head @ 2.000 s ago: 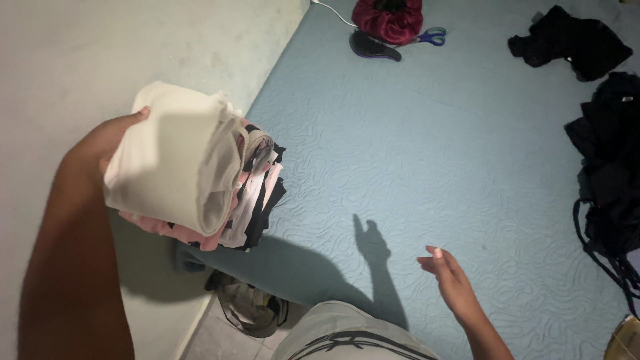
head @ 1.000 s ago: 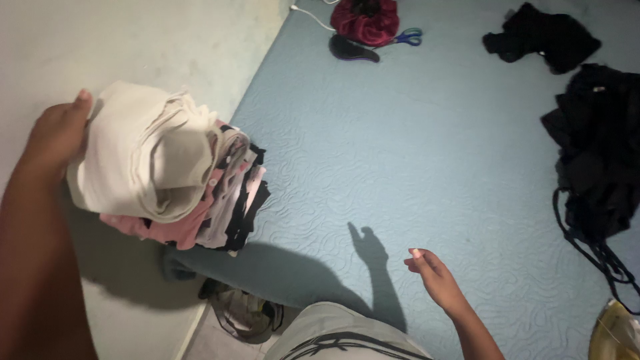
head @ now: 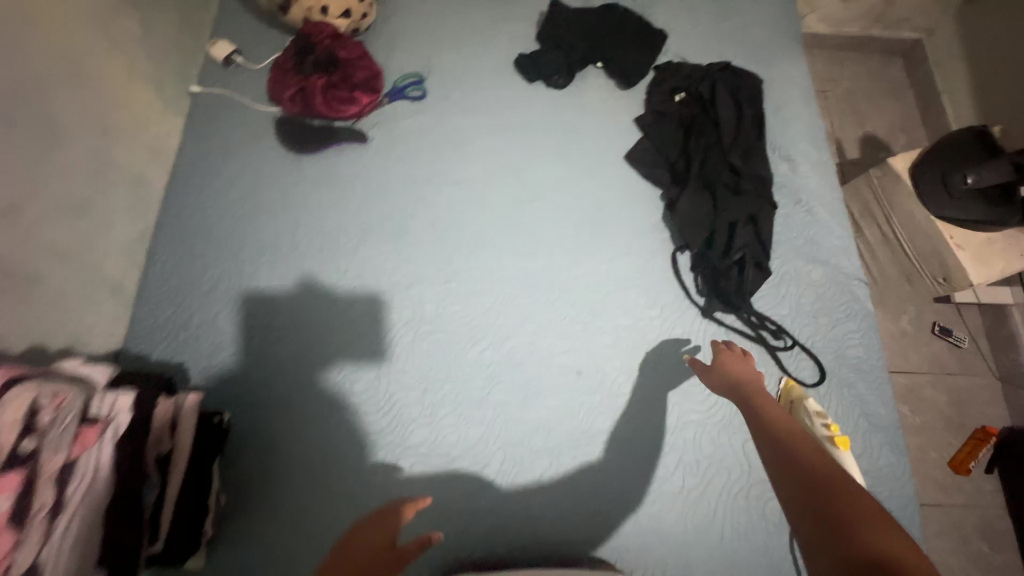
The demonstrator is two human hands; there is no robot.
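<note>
My left hand (head: 388, 538) is low in the view, fingers apart and empty, over the light blue bed cover (head: 480, 240). To the right, my right hand (head: 730, 372) is held above the cover with nothing in it, close to the cord end of a black garment (head: 716, 176). A second, smaller black garment (head: 600, 40) lies crumpled beyond it. Beside my right forearm lies a white and yellow clothes iron (head: 824, 428), partly hidden by the arm. The stack of folded clothes (head: 72, 464) stands at the lower left, cut off by the frame.
At the far left lie a dark red velvet scrunchie-like item (head: 326, 76), blue-handled scissors (head: 406, 86), a dark hairbrush (head: 316, 134) and a white charger (head: 222, 52). A wall borders the left side. On the floor at right are a remote control (head: 950, 334) and an orange bottle (head: 972, 450).
My left hand has let go of the white folded cloth on the stack and come away from it. My right hand has moved toward the black garment's cords. The view has swung right.
</note>
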